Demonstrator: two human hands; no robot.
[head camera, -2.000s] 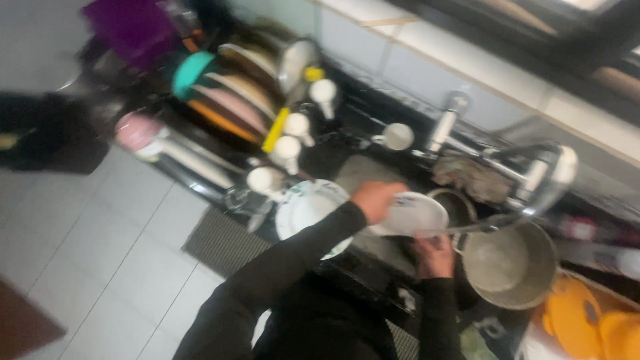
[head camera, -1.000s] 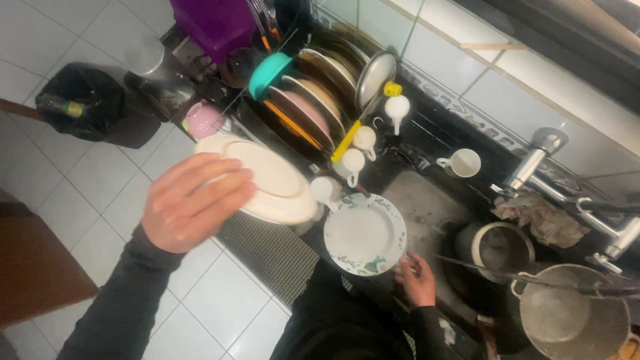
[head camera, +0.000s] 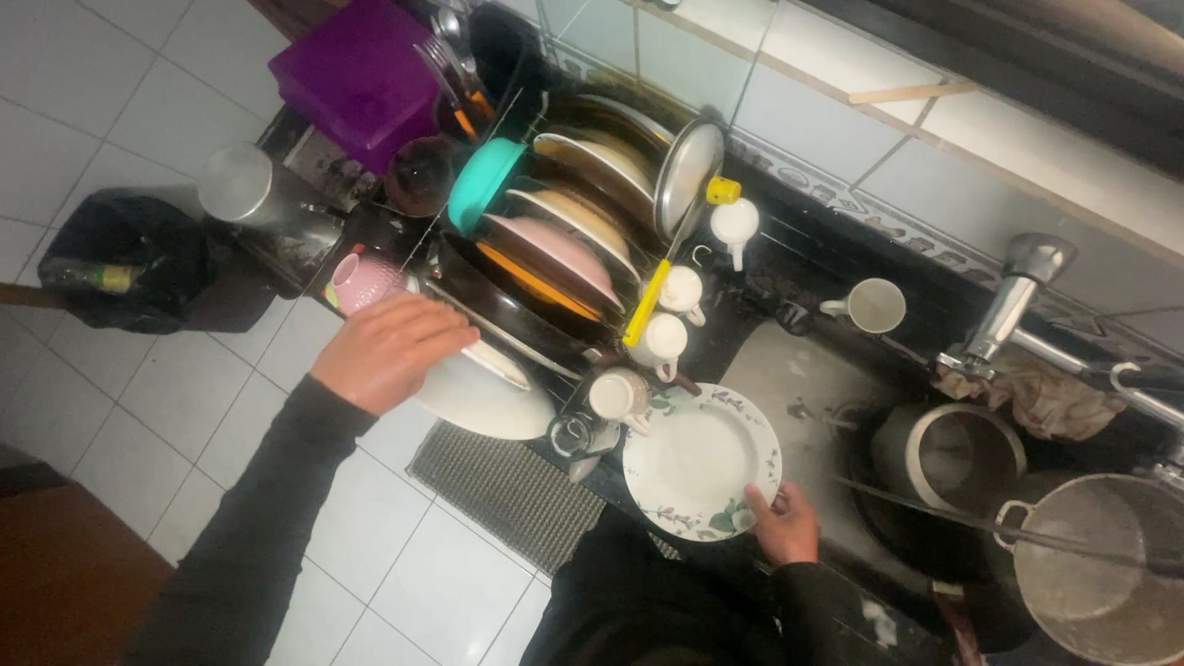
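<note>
My left hand (head camera: 398, 353) is at the near left end of the dish rack, its fingers over the edge of a white plate (head camera: 486, 402) that leans against the rack's side; its thumb is hidden. My right hand (head camera: 786, 523) grips the rim of a white plate with a floral border (head camera: 703, 458), thumb on top, at the sink's near edge. Between the hands a white mug (head camera: 618, 396) and a clear glass (head camera: 581, 433) stand on the counter. A pink textured cup (head camera: 359, 282) is just beyond my left hand.
The rack holds several plates, a turquoise bowl (head camera: 486, 180) and a metal lid (head camera: 689, 180). Pots (head camera: 953, 453) sit in and beside the sink (head camera: 795, 370), below the faucet (head camera: 1008, 305). One mug (head camera: 874, 305) stands behind the sink. A purple container (head camera: 361, 83) is at the far left.
My left hand has carried the white plate from in front of the counter to the side of the rack. My right hand stays at the floral plate's rim, as one second ago.
</note>
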